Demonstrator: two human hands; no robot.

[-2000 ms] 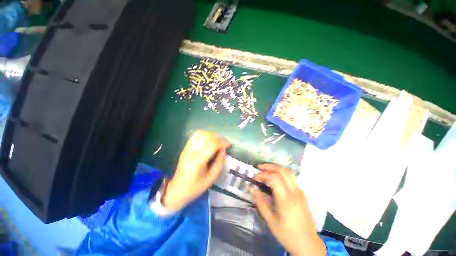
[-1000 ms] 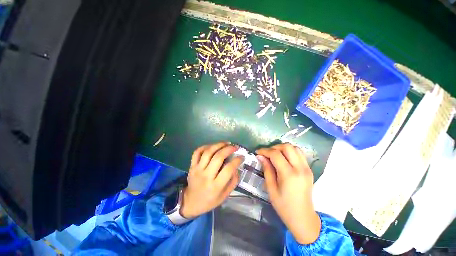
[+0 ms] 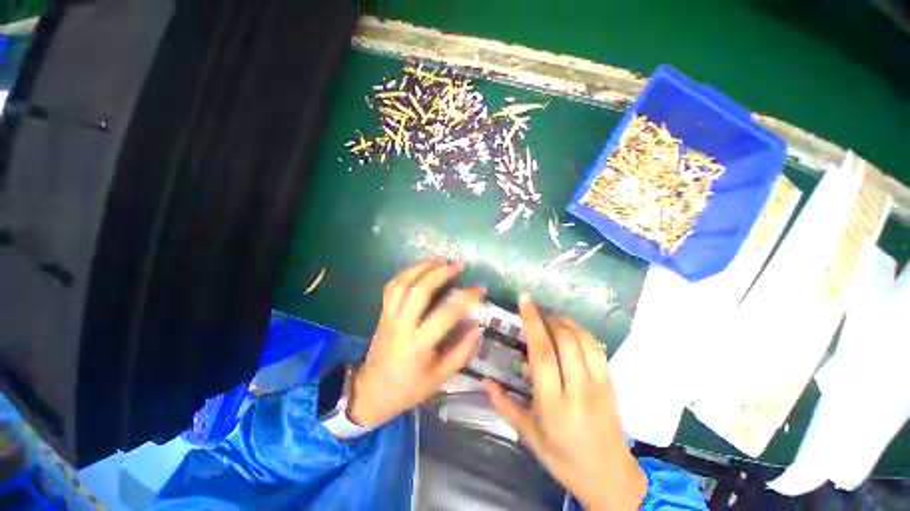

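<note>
A phone-sized unit [image 3: 506,351], silvery-white with a dark central strip, is held above the lap at the bench's near edge. My left hand [image 3: 419,334] grips its left end, fingers curled over it. My right hand [image 3: 564,399] is at its right end, with index finger raised near the top edge and thumb by the lower edge; whether it presses the unit is hard to tell. The fingers hide both ends. Small pale-tan strip parts [image 3: 654,190] fill the blue bin [image 3: 743,190]. A heap of yellow, white and dark slivers [image 3: 439,125] lies on the bench.
A tall stack of black foam trays [image 3: 200,200] stands at the left. White release paper [image 3: 788,289] and a sheet with tan rows [image 3: 748,419] lie at the right. Loose slivers [image 3: 574,255] lie between heap and bin. A pale worn strip [image 3: 499,60] crosses the green bench.
The right hand's fingers have opened and its index finger has lifted from the unit's top edge. The left hand stays at the left end. The whole view has shifted slightly.
</note>
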